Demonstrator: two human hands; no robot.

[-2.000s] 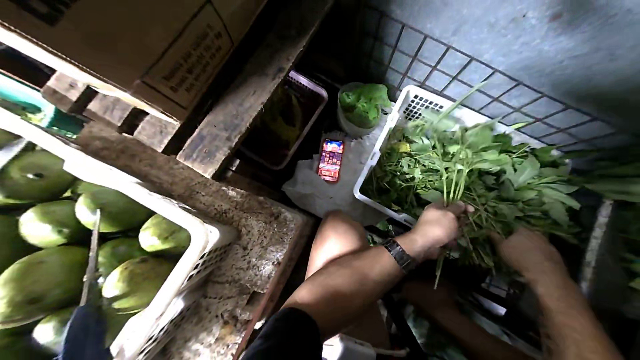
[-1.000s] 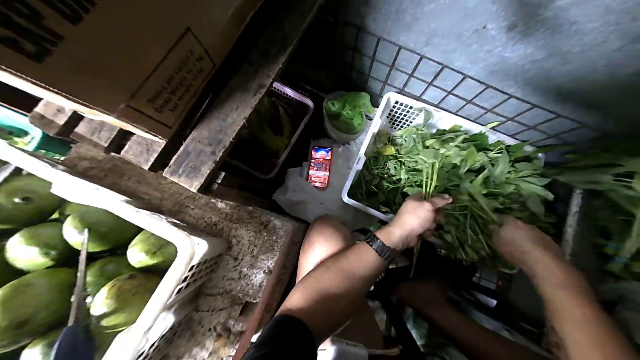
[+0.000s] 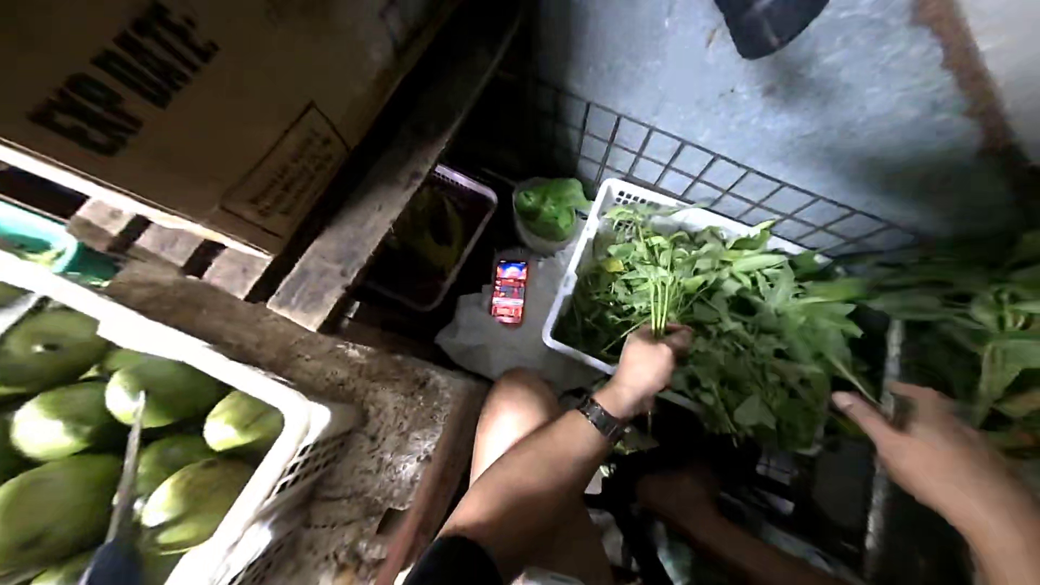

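My left hand (image 3: 650,361), with a dark watch (image 3: 603,418) at the wrist, grips a small bunch of leafy green stems (image 3: 662,296) upright over the near side of a white plastic crate (image 3: 569,301). Loose leafy greens (image 3: 756,325) fill the crate and spill over its near edge. To the right of the crate, my right hand (image 3: 910,418) pinches the end of a leafy stem (image 3: 849,375) between thumb and fingers; its leaves reach back over the pile.
A lit phone (image 3: 509,292) lies left of the crate, near a tub with a green plastic bag (image 3: 552,210). A wire grid (image 3: 674,162) stands against the wall. At left are a crate of green fruit (image 3: 166,390), a knife (image 3: 126,479), wooden slats (image 3: 366,219) and a cardboard box (image 3: 195,106).
My right hand has moved right, away from my left hand and the middle of the pile, with a stem in it. My left hand still holds its bunch.
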